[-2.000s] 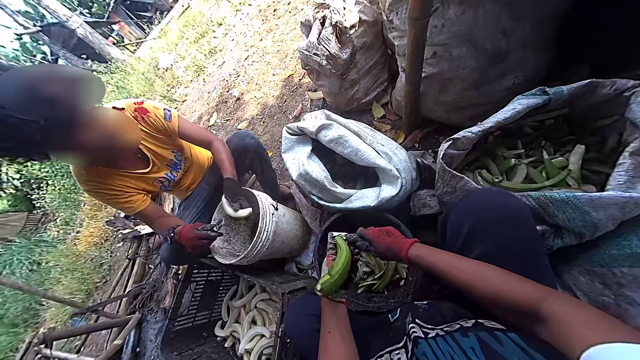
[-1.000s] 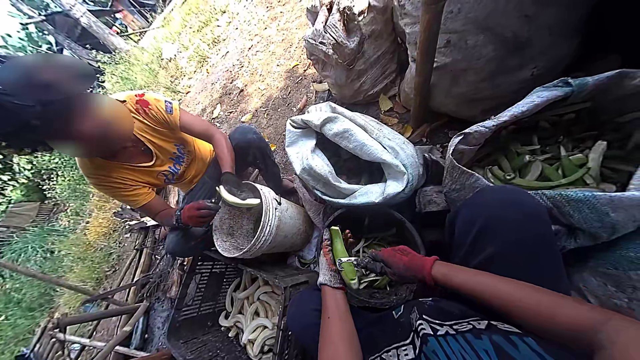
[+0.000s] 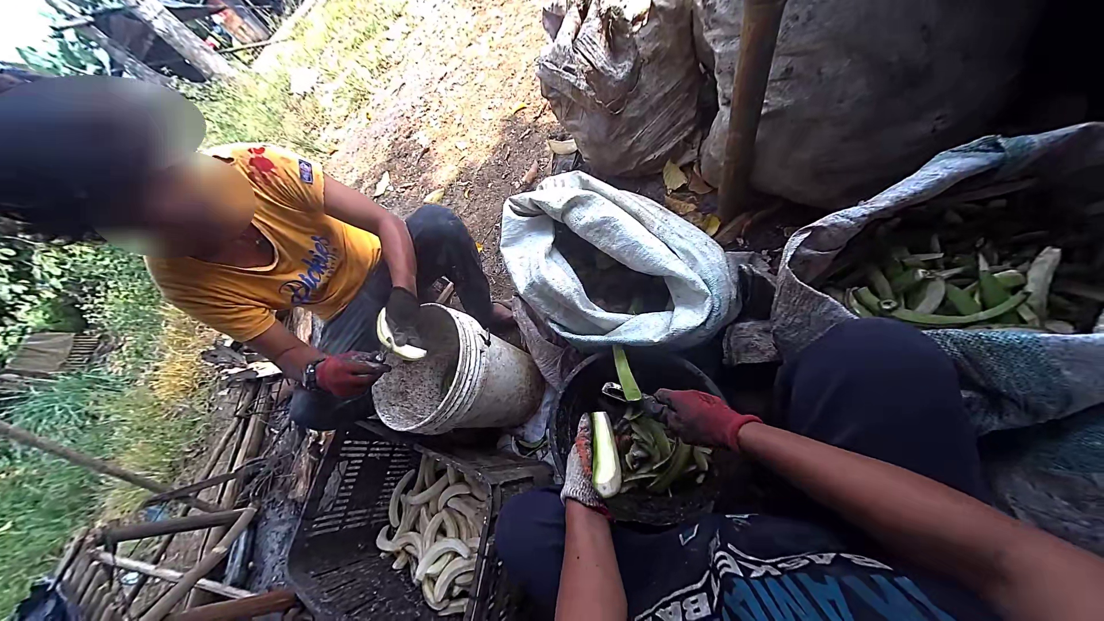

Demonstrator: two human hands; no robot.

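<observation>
My left hand (image 3: pixel 585 466), in a pale knit glove with red, holds a partly peeled green banana (image 3: pixel 605 455) upright over a black tub (image 3: pixel 565 392). Its pale flesh faces up. In a red glove, my right hand (image 3: pixel 694 417) grips a small metal peeler (image 3: pixel 616 392), partly hidden by a long strip of green peel (image 3: pixel 626 374) that hangs at it. Below the hands, green peels (image 3: pixel 660 457) lie in the tub.
Across from me a person in a yellow shirt (image 3: pixel 302 259) holds a peeled banana (image 3: pixel 398 338) over a white bucket (image 3: pixel 509 379). Peeled bananas (image 3: pixel 440 526) fill part of a black crate (image 3: pixel 336 552). Open sacks (image 3: pixel 604 211) (image 3: pixel 992 362) and a wooden post (image 3: pixel 749 103) stand nearby.
The banana in my left hand has lost green skin and shows pale flesh. A strip of peel now stands out at the peeler in my right hand.
</observation>
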